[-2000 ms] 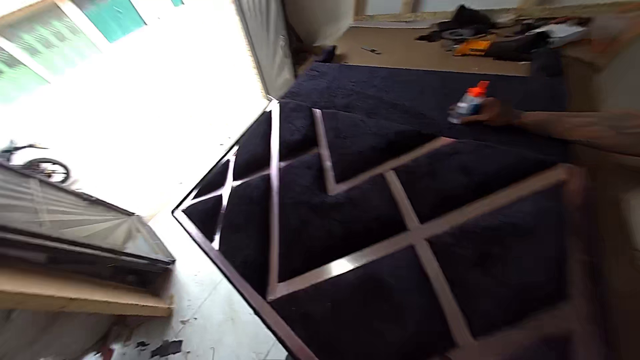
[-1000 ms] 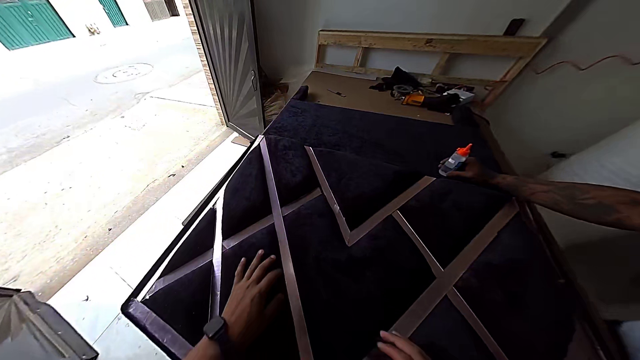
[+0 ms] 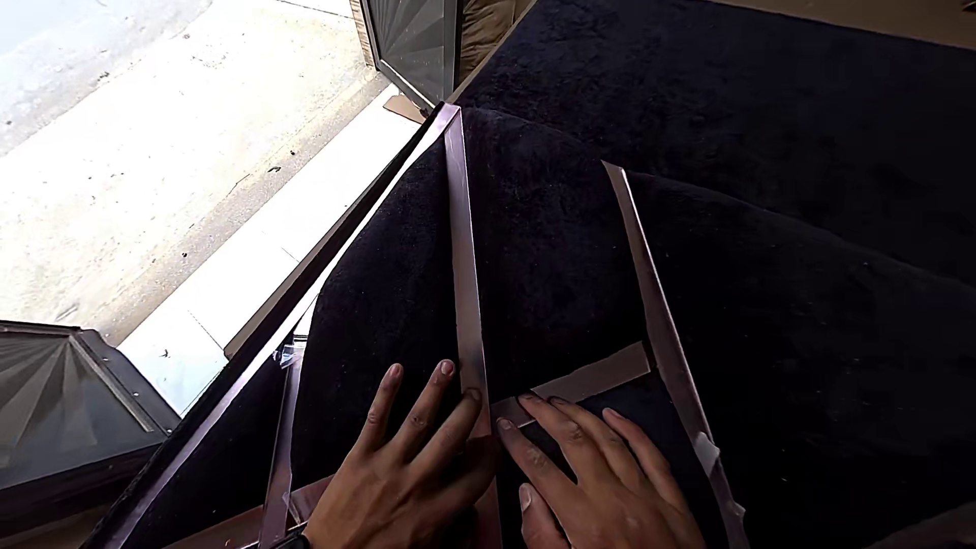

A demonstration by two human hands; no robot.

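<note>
Dark plush fabric panels [image 3: 549, 252] fill the view, divided by shiny pinkish strips. My left hand [image 3: 412, 457] lies palm down with its fingers spread, fingertips touching the long strip [image 3: 465, 290] and the dark panel beside it. Just right of it, my right hand [image 3: 595, 465] presses its fingertips on a short cross strip [image 3: 602, 372] between two long strips. A bit of clear film [image 3: 707, 451] sticks up from the right strip [image 3: 667, 335]. Neither hand grips anything. Part of a dark wristband shows at my left wrist.
Beyond the panel's left edge lie a pale tiled step [image 3: 267, 255] and sunlit pavement [image 3: 114, 198]. A metal door with a ribbed pattern [image 3: 408, 38] stands at the top; another metal frame [image 3: 69, 396] is at lower left. A brown board [image 3: 877, 19] shows at top right.
My hands have come together over the strips; one second ago they were farther apart. The view has moved closer to the panel, and the other person's arm and the orange-capped bottle have left it.
</note>
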